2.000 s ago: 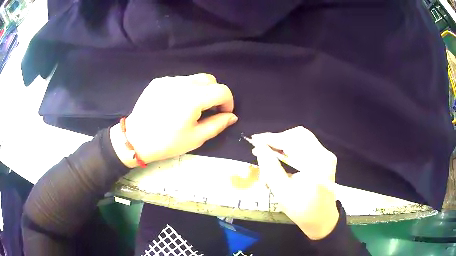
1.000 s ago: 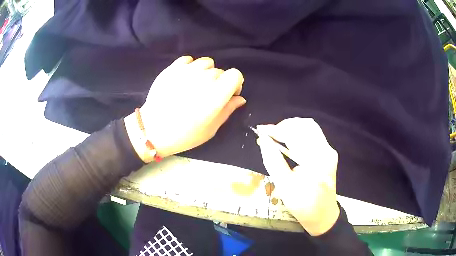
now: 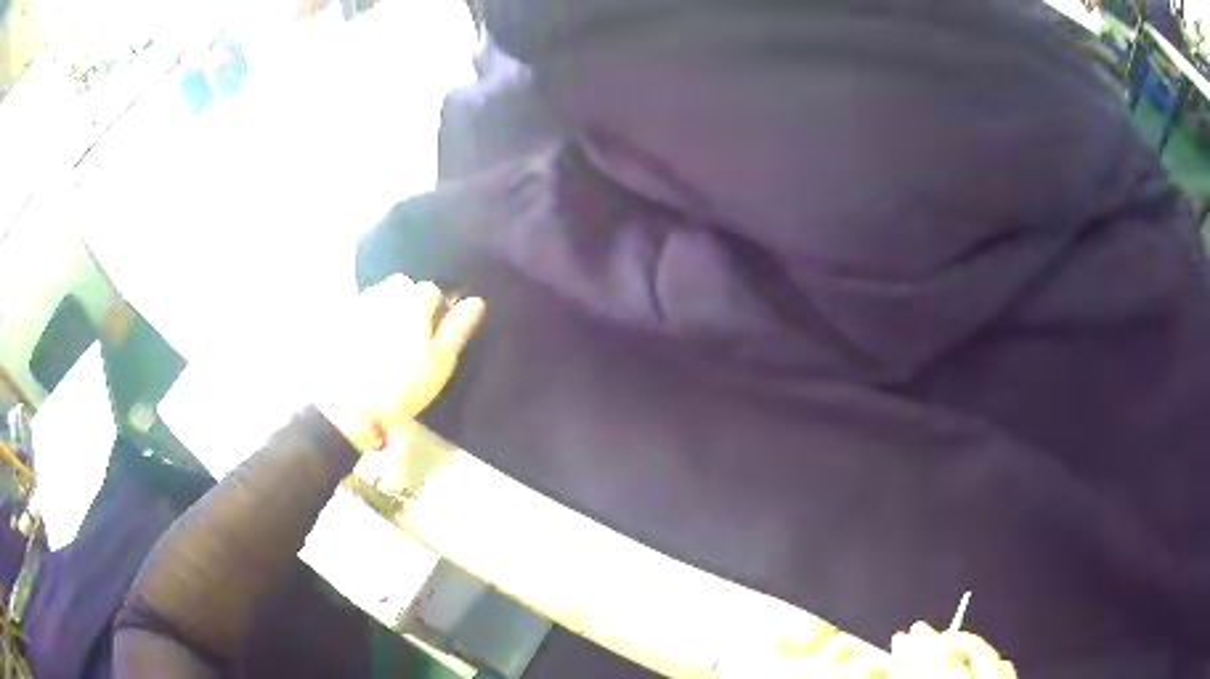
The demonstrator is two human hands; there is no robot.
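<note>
A large dark purple cloth [image 3: 743, 464] covers most of the white table [image 3: 571, 544], with folds across its upper part. My left hand [image 3: 398, 352] is at the cloth's left edge, overexposed, with a bit of dark cloth between thumb and fingers. My right hand [image 3: 949, 653] is low at the front edge, cut off by the picture's bottom. It holds a slim pale pointed tool [image 3: 962, 612], tip up, off the cloth. No pale marks can be made out on the blurred cloth.
A pale box or drawer [image 3: 372, 557] is below the table's front edge. Dark cloth [image 3: 113, 570] hangs or lies low at the left, beside a white panel [image 3: 76, 444]. Small blue items [image 3: 212, 73] are on the table at the upper left.
The view has swung left. My left hand has moved from the cloth's middle to its left edge. My right hand has drawn back from the marks, and the cloth is shifted and more folded.
</note>
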